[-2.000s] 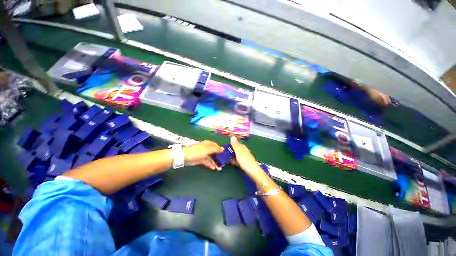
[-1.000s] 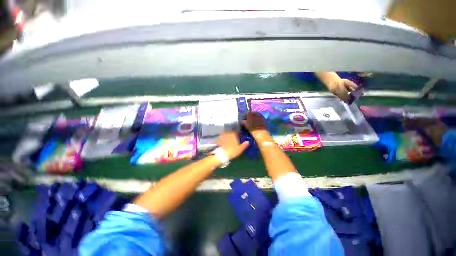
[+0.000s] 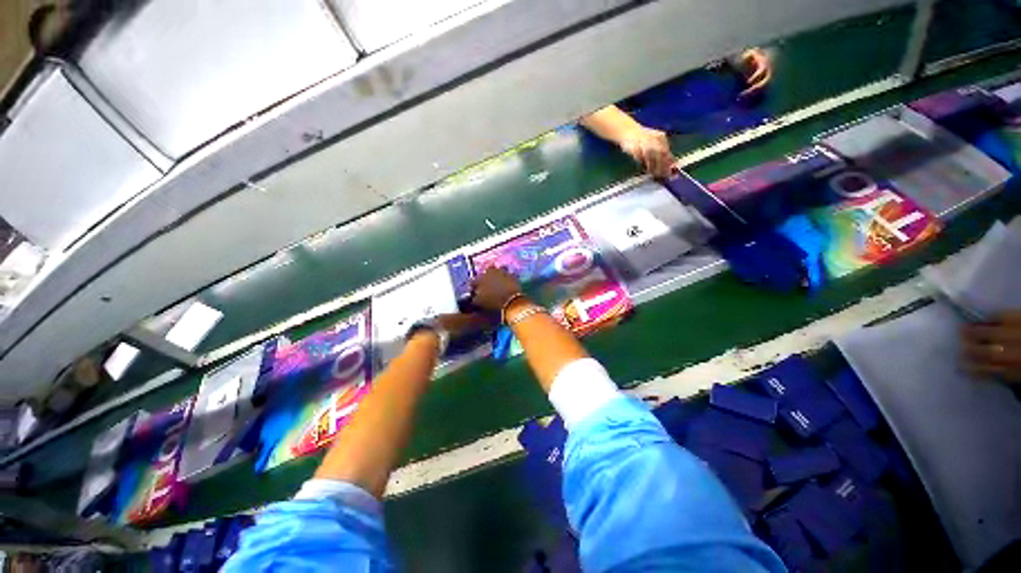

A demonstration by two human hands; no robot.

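Observation:
My right hand [image 3: 494,293] is at the dark blue strip between an open box tray [image 3: 412,304] and its bright printed cover [image 3: 554,269] on the belt. My left hand [image 3: 457,330] is beside it, over the tray's near right corner, blurred and partly hidden by the wrist. The fingers of both hands are hard to see, and I cannot tell whether they hold a small carton. Small dark blue cartons [image 3: 801,420] lie heaped on the near bench at the right, and some lie under my right forearm.
Further open trays [image 3: 652,237] and printed covers [image 3: 876,218] line the green conveyor [image 3: 672,336]. A person's hand [image 3: 649,150] reaches in from the far side. Another person's hand [image 3: 994,347] is at grey-white sheets [image 3: 912,403] on the right. A grey-white shelf [image 3: 336,134] hangs above.
The view has tilted and shifted. My hands went from holding a small carton over the near side to the strip beside a tray. A hand has appeared at the right sheets.

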